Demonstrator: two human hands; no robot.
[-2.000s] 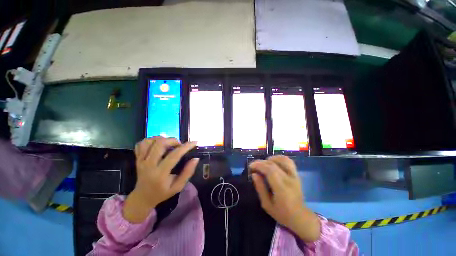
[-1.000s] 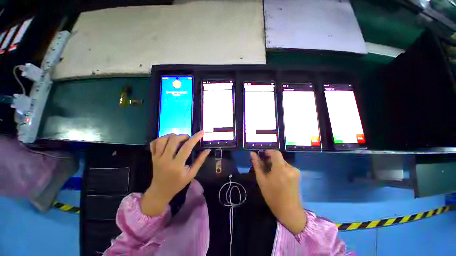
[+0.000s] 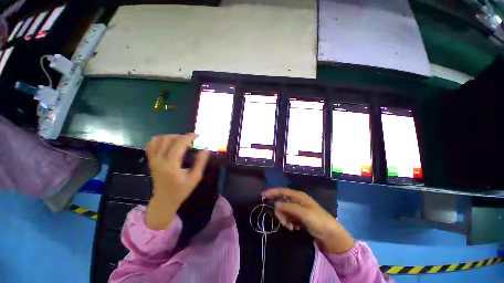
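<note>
Five phones stand in a row in a black tray. The leftmost phone, the second and the third show white screens. The fourth and fifth show white screens with green and red blocks. My left hand is at the leftmost phone's lower left corner, fingers apart and empty. My right hand is below the tray, fingers curled at the top of a looped white cord; what it may pinch is too dark to tell.
A small brass-coloured piece lies on the green bench. A white power strip is at the left. Cream and pale grey boards lie behind the tray. Another person's pink sleeve is at far left.
The leftmost screen changed from blue to white. My right hand moved down from the third phone's bottom edge to the cord. The small piece at the second phone's bottom edge no longer shows.
</note>
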